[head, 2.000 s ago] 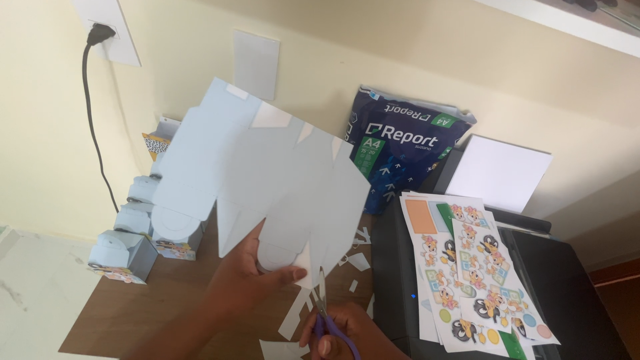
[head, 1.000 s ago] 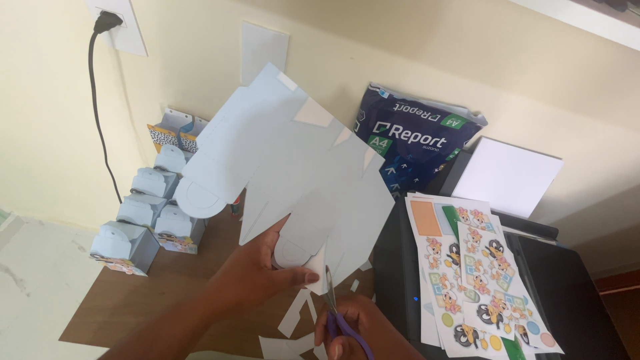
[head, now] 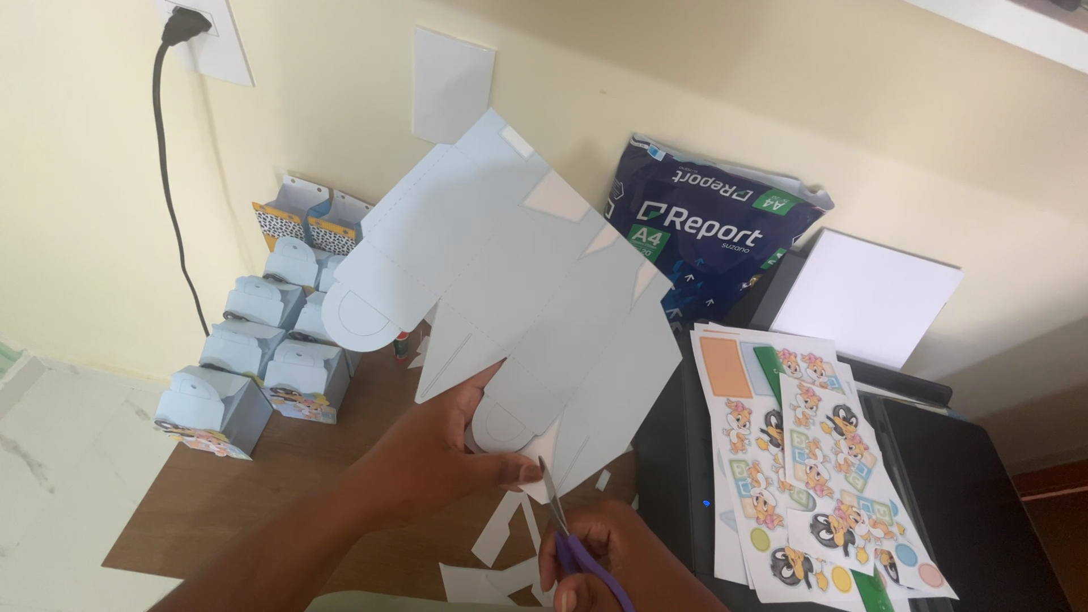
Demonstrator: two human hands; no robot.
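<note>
My left hand (head: 459, 459) pinches the lower edge of a light blue cardstock box template (head: 510, 272), its thumb on a white waste corner beside a rounded flap. The sheet is held up at a tilt and bears dashed fold lines and white patches along its upper right edge. In my right hand (head: 595, 552) is a pair of scissors with purple handles (head: 586, 565), its blades pointing up at the white corner, close to my left thumb. Under my hands, white paper offcuts (head: 501, 527) lie on the brown wooden table (head: 212, 518).
Folded light blue boxes (head: 242, 344) stand in rows at the left, yellow-trimmed ones (head: 293, 212) behind. At the right, printed character sheets (head: 765, 459) and a green strip (head: 871, 591) lie on a black printer (head: 952, 476). A blue paper pack (head: 714, 221) leans on the wall. A black cord (head: 174, 212) hangs left.
The template has turned clockwise, and more of the boxes at the left shows now. Both hands keep their hold on the sheet and the scissors.
</note>
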